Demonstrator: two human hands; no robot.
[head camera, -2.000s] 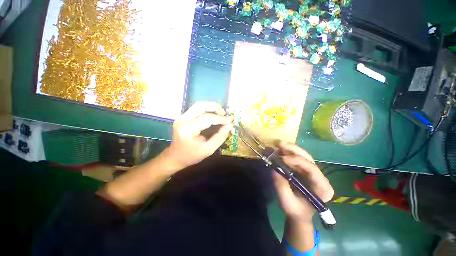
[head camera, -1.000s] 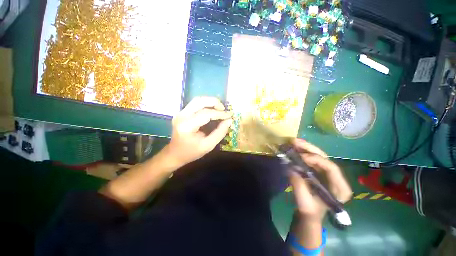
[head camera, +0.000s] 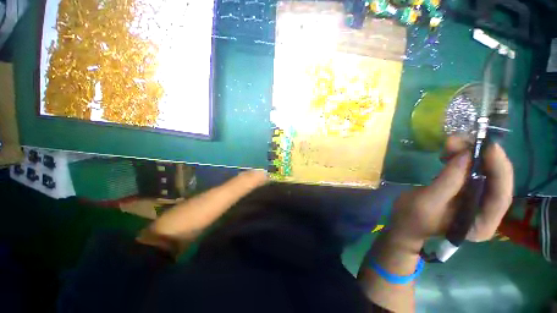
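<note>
My right hand (head camera: 455, 195) holds the black soldering iron (head camera: 469, 198) upright at the right, its metal shaft passing in front of the round tub. My left hand (head camera: 249, 183) is blurred and low, just below the work board's lower left corner; its fingers are mostly hidden. The tan work board (head camera: 342, 156) bears a loose pile of gold-orange strips (head camera: 348, 101). Small green circuit boards (head camera: 281, 153) with black parts stand in a row along its left edge.
A white tray (head camera: 189, 73) with a large gold strip pile (head camera: 104, 67) lies at the left. A yellow-green tub (head camera: 430, 116) with silver bits is at the right. A heap of green pieces (head camera: 409, 11) lies behind the work board. Cables and a dark box are at far right.
My right hand has moved right with the iron, from the work board to the tub. My left hand has left the board row and dropped lower. The view has shifted.
</note>
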